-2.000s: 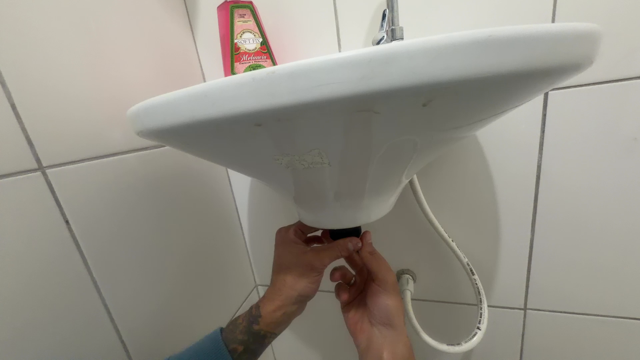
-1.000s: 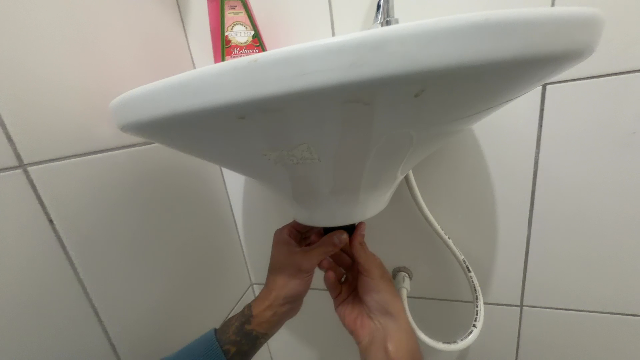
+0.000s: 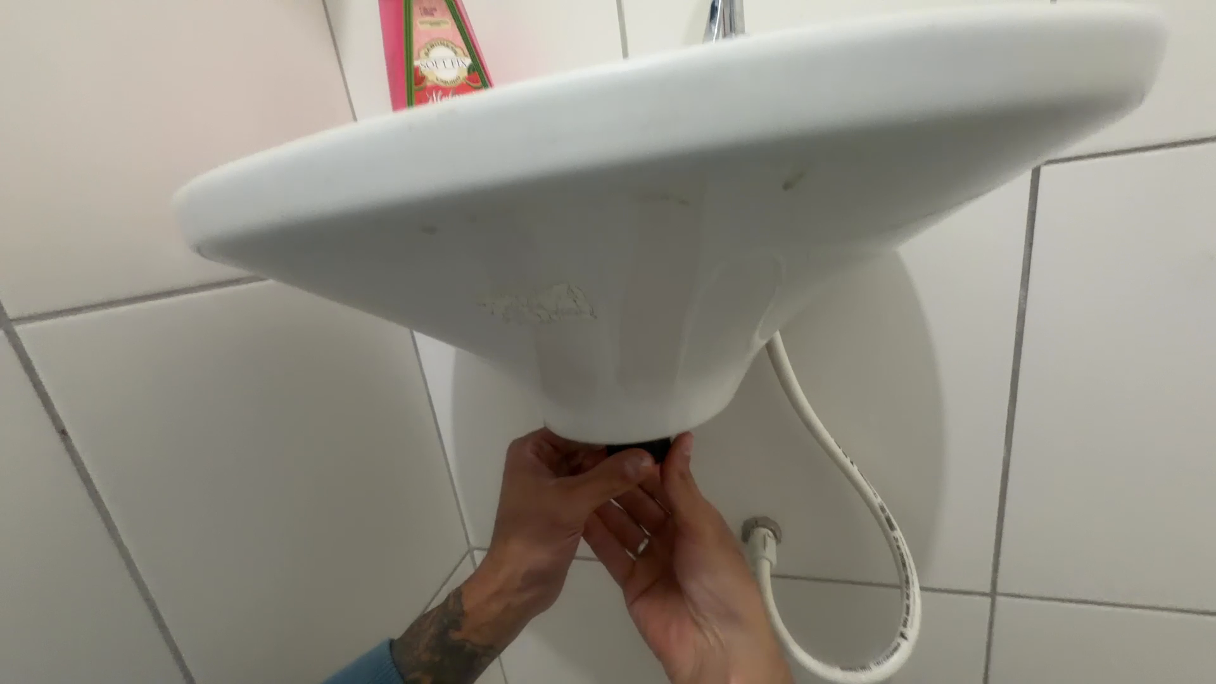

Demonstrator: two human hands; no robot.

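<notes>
A white ceramic washbasin [image 3: 665,228] is seen from below and in front. Directly under its base is a black round fitting [image 3: 638,449], mostly covered by fingers. My left hand [image 3: 560,494] grips the fitting from the left, its thumb across the front. From the right, my right hand [image 3: 679,551] holds the same fitting with its fingertips; a ring shows on one finger. The far side of the fitting and some fingertips are hidden.
A white flexible hose [image 3: 869,494] loops from behind the basin to a wall connection [image 3: 761,532] right of my hands. A pink bottle [image 3: 437,57] and a chrome faucet [image 3: 726,19] stand above the basin's rim. White wall tiles [image 3: 218,456] lie behind.
Both hands stay at the black fitting under the basin, with small shifts of the fingers. The view has moved a little.
</notes>
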